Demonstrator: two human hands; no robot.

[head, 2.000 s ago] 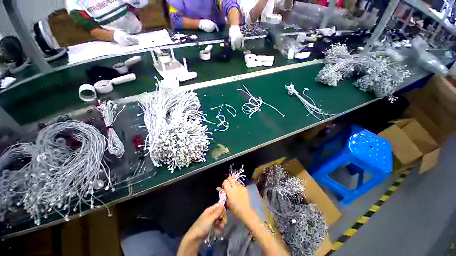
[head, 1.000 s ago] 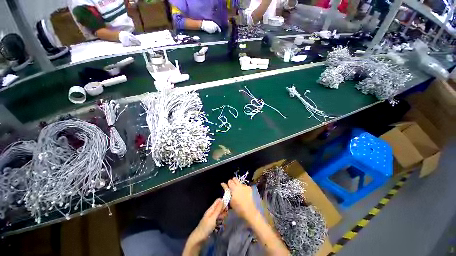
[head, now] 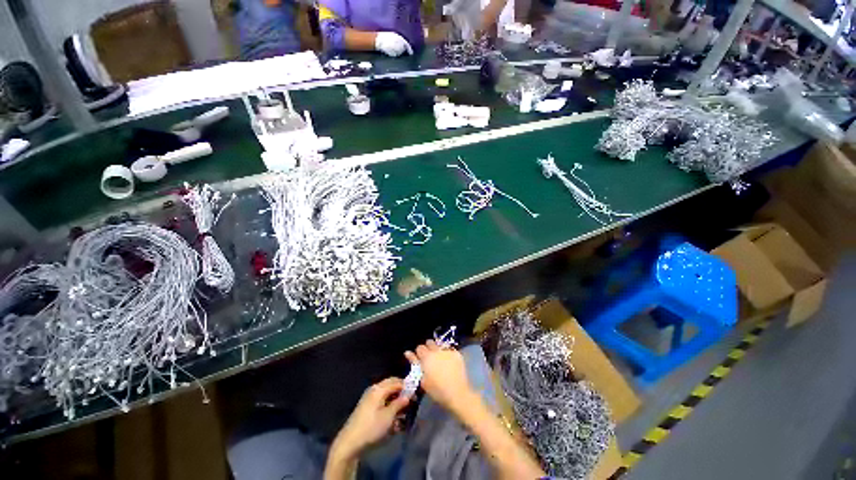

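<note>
My right hand [head: 445, 373] is closed around a small bunch of wire leads [head: 411, 379] above my lap, with thin ends sticking out past its fingers. My left hand [head: 377, 412] is at the lower end of the bunch, its fingertips on the white ends. The fingers hide much of the bunch. A large wire bundle [head: 330, 246] lies on the green bench in front, with its white ends toward the bench edge. The open carton of leads [head: 554, 398] is beside my lap, at the right.
Coiled long leads [head: 127, 300] and a folded tied hank [head: 213, 239] lie at left. Loose leads [head: 477, 195], a small bundle [head: 577, 190] and grey-white clumps [head: 690, 136] lie rightward. A blue stool [head: 668, 305] stands beyond the carton. A person's gloved hand [head: 392, 43] is across the bench.
Both hands have moved slightly left with the bunch. White plastic parts on the far line have shifted left. The person at the far left has moved mostly out of sight.
</note>
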